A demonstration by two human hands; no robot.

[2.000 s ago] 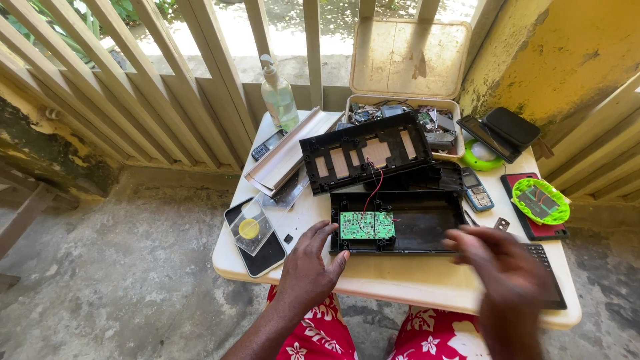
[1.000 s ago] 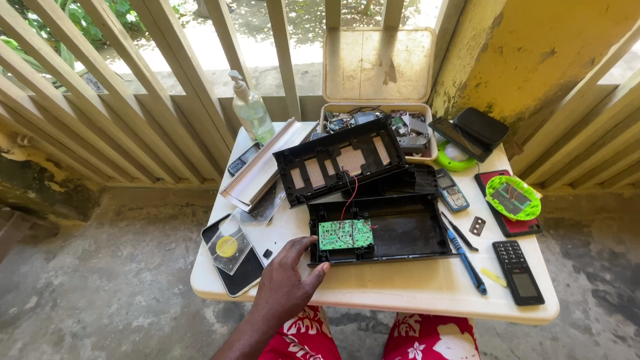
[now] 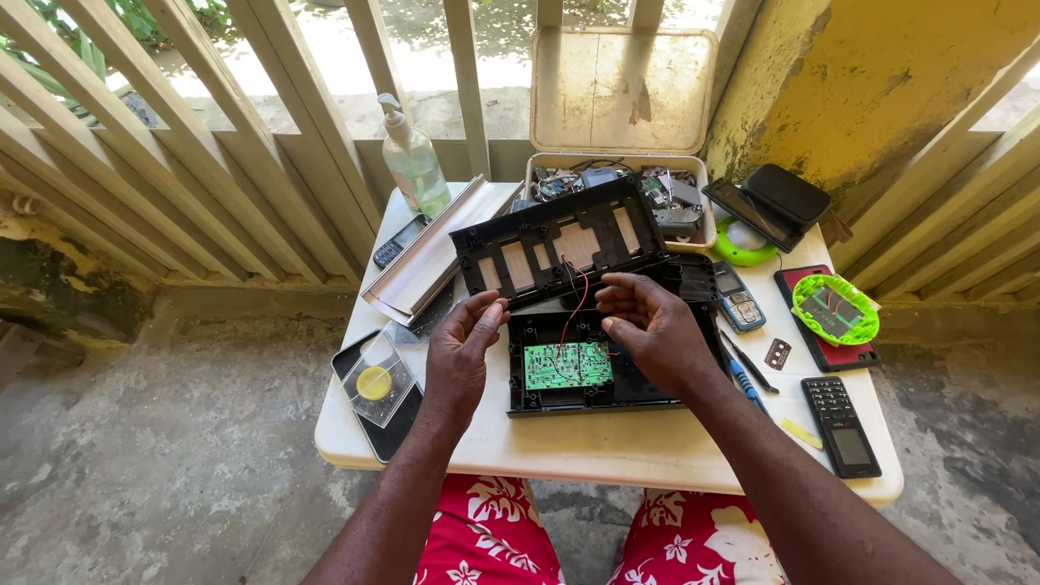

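Observation:
A green circuit board [image 3: 567,366] lies in the left part of a black plastic housing [image 3: 642,392] at the table's front. Behind it, tilted, rests a black plastic panel with cutouts [image 3: 536,258]; red and black wires [image 3: 578,309] run from it down to the board. My left hand [image 3: 467,349] is at the panel's lower left corner, thumb and forefinger together; whether they pinch the corner is unclear. My right hand [image 3: 654,329] hovers over the housing, right of the wires, fingers curled and apart, with nothing visible in it.
Right of the housing lie a blue-handled screwdriver [image 3: 747,386], keypad phones [image 3: 841,426] and a green round casing [image 3: 835,309]. Behind stands an open box of electronic parts [image 3: 699,166]. A pump bottle [image 3: 413,162], a white metal-like strip [image 3: 443,248] and a smartphone [image 3: 382,435] are at left.
My left hand has moved from the housing's left edge up to the panel's lower corner. My right hand, out of view one second ago, is back over the housing.

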